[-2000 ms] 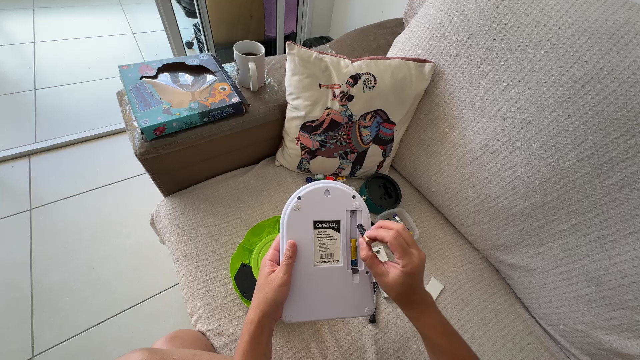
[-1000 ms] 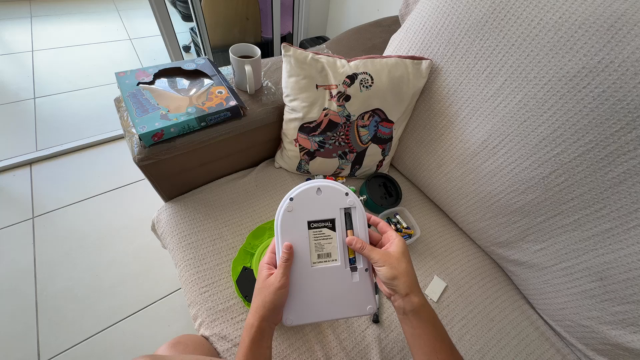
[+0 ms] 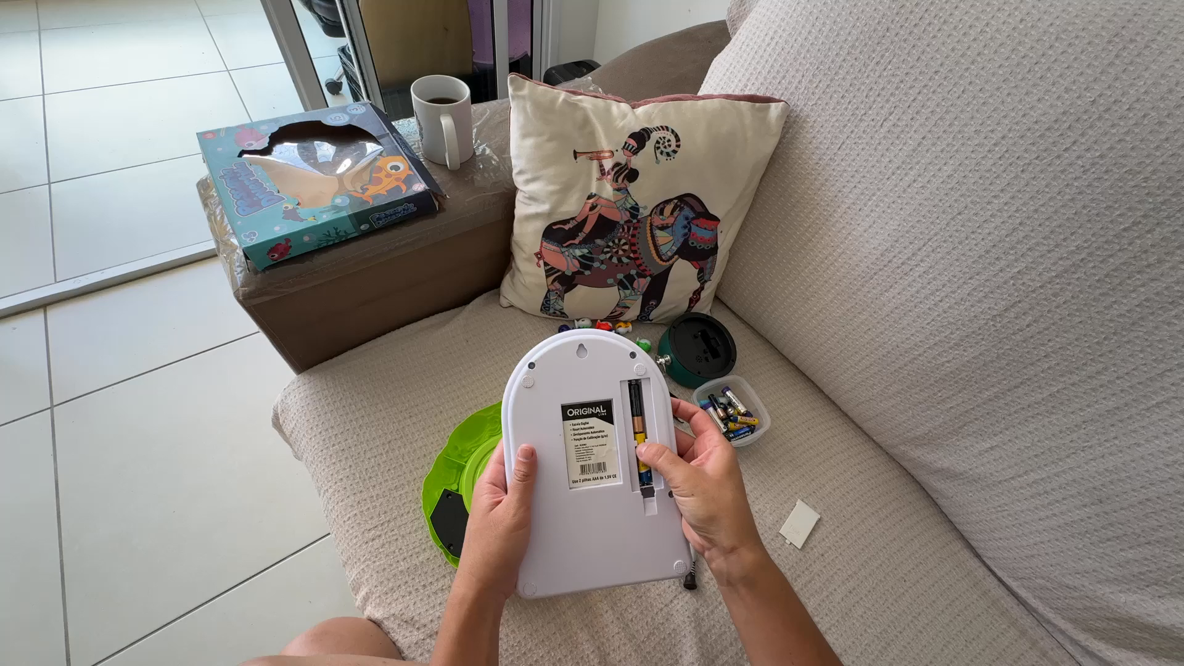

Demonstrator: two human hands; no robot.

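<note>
A white plastic digital scale (image 3: 592, 536), rounded at its top, is held back side up. My left hand (image 3: 499, 518) grips its left edge, thumb on the back. My right hand (image 3: 708, 481) holds the right edge, its thumb pressing on the batteries (image 3: 638, 416) in the narrow, uncovered battery slot. Two batteries lie end to end there, a black and copper one above a yellow and blue one. A small white rectangular plastic cover (image 3: 800, 524) lies on the sofa to the right. Beyond my right hand stands a clear plastic tub (image 3: 760, 407) of loose batteries.
A green plastic toy (image 3: 462, 444) lies partly behind the scale. A dark green round device (image 3: 700, 350) and small coloured figures (image 3: 603, 326) are near the elephant cushion (image 3: 629, 203). A game box (image 3: 314, 180) and a mug of dark drink (image 3: 442, 120) stand on the armrest.
The dark battery held above the slot in my right fingers two seconds ago now lies in the slot. My right thumb has come down onto the batteries, and the tub shows more fully.
</note>
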